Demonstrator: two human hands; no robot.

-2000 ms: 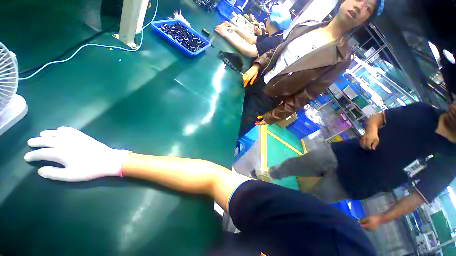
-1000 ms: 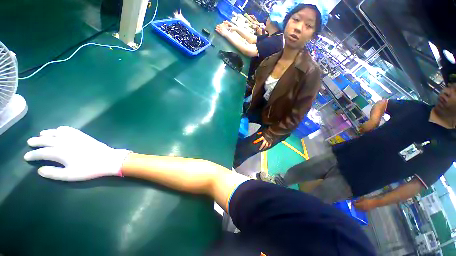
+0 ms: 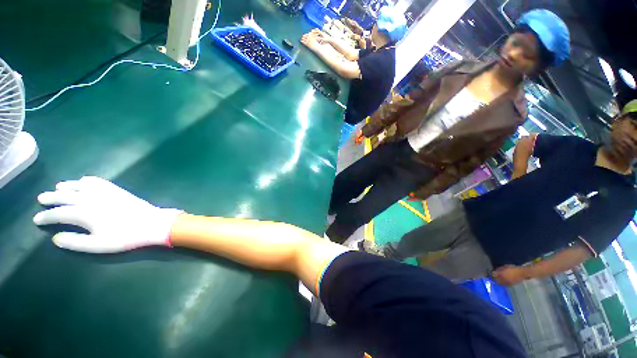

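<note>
My right hand (image 3: 108,215), in a white knitted glove with a pink wrist edge, lies on the dark green bench top (image 3: 174,154). Its fingers are spread and point to the left of the picture, and it holds nothing. The bare forearm runs along the bench to a dark short sleeve at the lower right. My left hand is not in view.
A white fan (image 3: 14,133) stands at the left edge, its cable (image 3: 105,70) running to a pale post (image 3: 183,31). Beyond is a blue tray (image 3: 255,52) of small dark parts. A seated person (image 3: 374,77) and two standing people (image 3: 454,119) (image 3: 559,203) are at right.
The person in the brown jacket turned to face this way, then moved right and now looks down, standing more upright. The seated person shows more. My right hand has not moved.
</note>
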